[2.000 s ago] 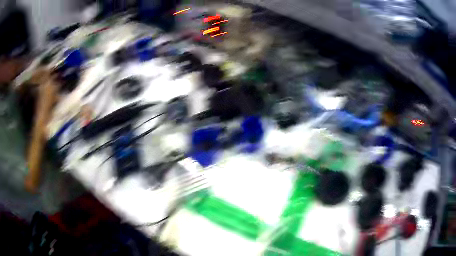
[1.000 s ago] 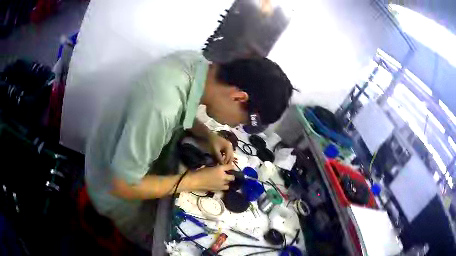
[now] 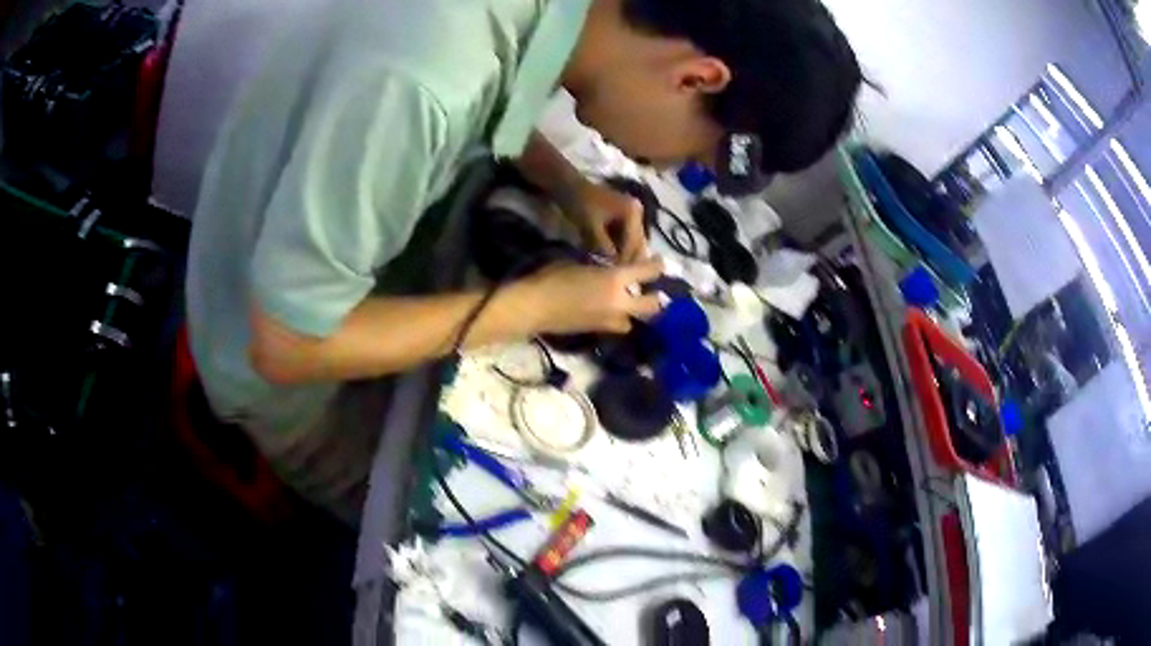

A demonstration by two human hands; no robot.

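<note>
Neither of my hands is in the picture. Before me is a crowded white bench (image 3: 631,486). Blue-handled pliers (image 3: 486,521) lie near its front edge beside a red item with markings (image 3: 563,543). A black baton-like tool (image 3: 555,612) with a cord is cut off by the bottom edge. A pale ring (image 3: 553,420) lies left of a black round pad (image 3: 634,401). Small blue pots (image 3: 688,366) stand beside them, and a green-rimmed spool (image 3: 735,411) lies to their right.
Another person in a light green shirt (image 3: 366,164) bends over the bench, both hands (image 3: 606,284) at a small dark item I cannot make out. Headphones with silver bands (image 3: 107,303) hang at the far left. A red tray (image 3: 959,398) stands on the shelf at right.
The view has swung from a blurred bench to the other person, then come closer. That person and the bench items now appear larger. My hands show in none of the frames.
</note>
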